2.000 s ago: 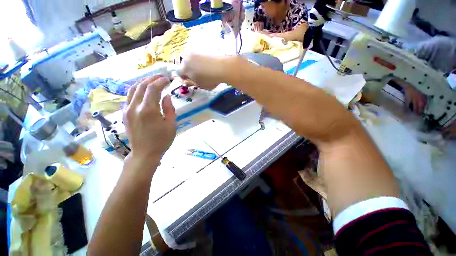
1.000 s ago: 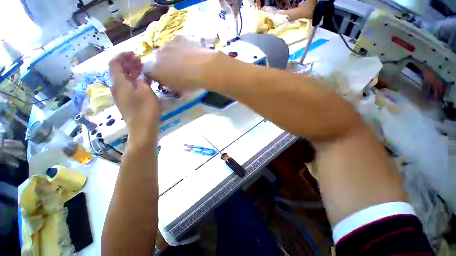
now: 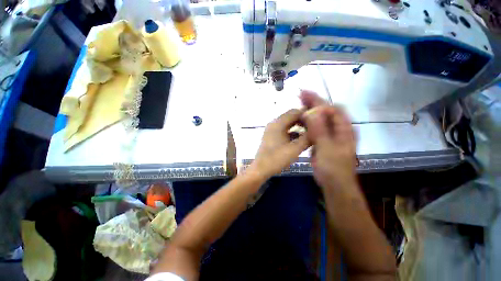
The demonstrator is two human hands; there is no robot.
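My left hand [image 3: 281, 141] and my right hand [image 3: 333, 137] are close together over the front of the white table, fingers bent toward each other. The right hand is blurred. A tiny pale and dark patch shows between the fingers; I cannot tell what it is or which hand holds it. Behind them stands the white sewing machine head [image 3: 365, 34] with a blue stripe and "JACK" lettering. Its needle bar and presser foot area [image 3: 261, 70] is at its left end, beyond my hands. A small round dark metallic piece [image 3: 197, 120] lies on the table to the left.
A black phone [image 3: 155, 100], yellow fabric [image 3: 101, 110] with lace trim and a thread cone [image 3: 162, 45] lie at left. An amber drink container [image 3: 184, 24] is behind. A brown strip [image 3: 230, 149] crosses the front edge. Scraps [image 3: 127, 239] hang below.
The view has swung down and left. My hands have moved from over the machine head to the table's front and come together. The round metallic piece and brown strip now show on the table.
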